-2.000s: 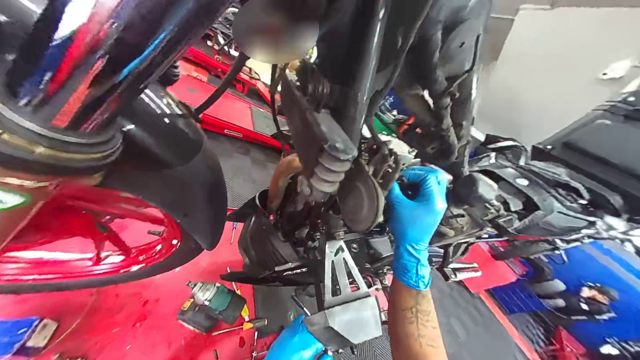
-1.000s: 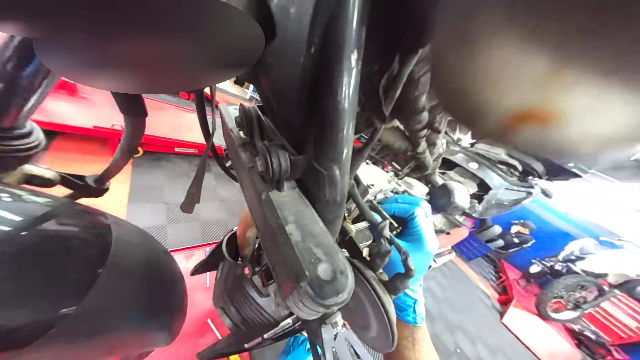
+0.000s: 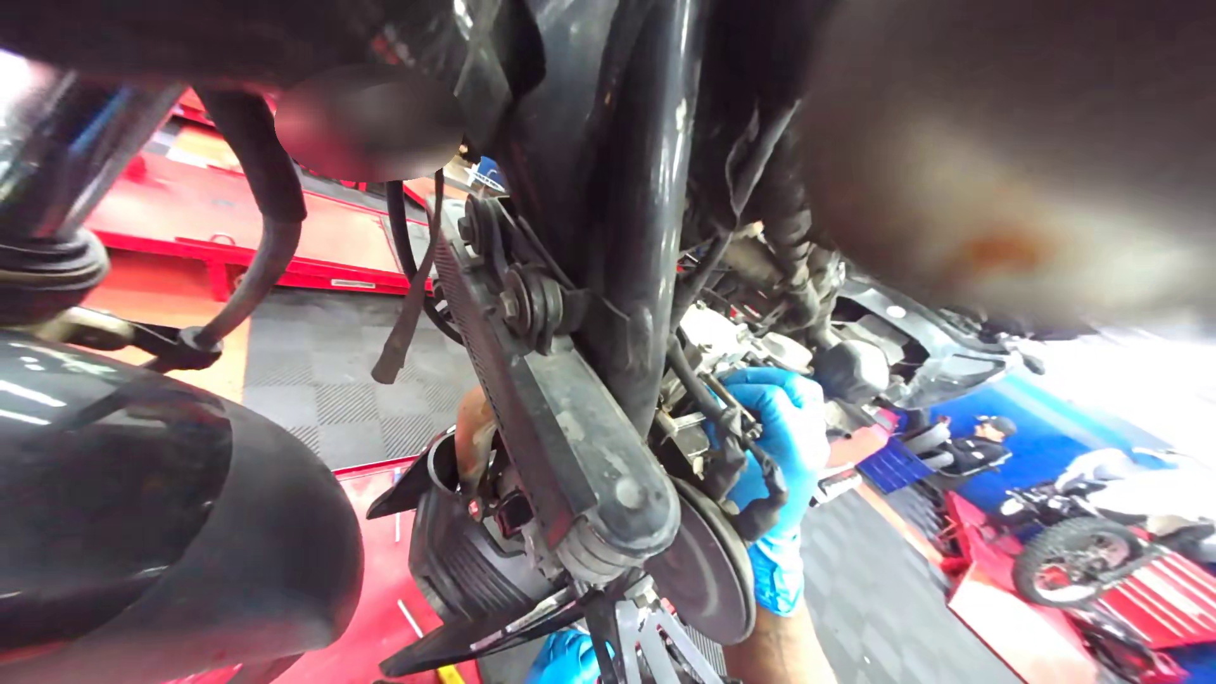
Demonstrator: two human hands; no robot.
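My right hand (image 3: 784, 437), in a blue glove, reaches in among cables and metal parts at the side of a motorcycle. Its fingers are bent by a thin cable or rod; whether they grip it is not plain. My left hand (image 3: 567, 657), also in a blue glove, shows only in part at the bottom edge, behind a silver bracket (image 3: 655, 641); its fingers are hidden. Between the hands and the camera stand a black frame tube (image 3: 665, 218), a dark bracket arm with a bolt (image 3: 579, 427) and a round black disc-shaped part (image 3: 708, 570).
A black front fender (image 3: 275, 532) fills the lower left. Red lift platforms (image 3: 313, 237) stand behind, over grey floor tiles (image 3: 332, 380). A loose black strap (image 3: 404, 332) hangs near the middle. At the right are a seated person (image 3: 978, 446) and another motorcycle (image 3: 1073, 560). A blurred surface covers the upper right.
The view has moved in much closer to the motorcycle's frame tube and bracket. My right hand stays among the cables and metal parts. The green and black power tool seen earlier is out of view.
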